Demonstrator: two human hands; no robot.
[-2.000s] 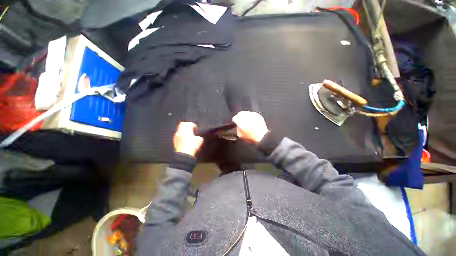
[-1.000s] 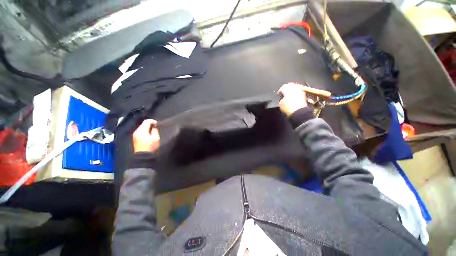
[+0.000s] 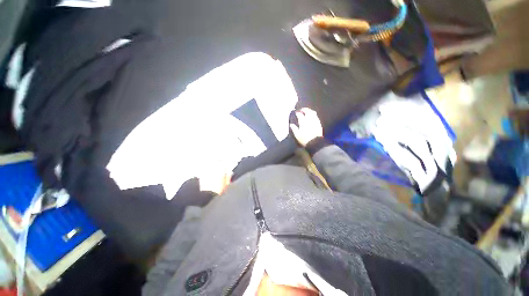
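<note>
A garment panel, bright white with a black strip and black edges, lies on the black ironing table near its front edge. My right hand holds the panel's black edge at its right end. My left hand is mostly hidden at the panel's near edge, close to my body; only a bit of it shows, so its grip cannot be told. The steam iron with a wooden handle rests on the table beyond the panel, apart from both hands.
A loose black heap with white edges lies on the left of the table. A blue-topped box stands at the lower left. White and black pieces hang over a blue crate at the right. The iron's hose runs off at the top right.
The view has swung down and right. The panel's white side now shows, where dark cloth showed before. My right hand has moved from beside the iron to the panel's near right edge.
</note>
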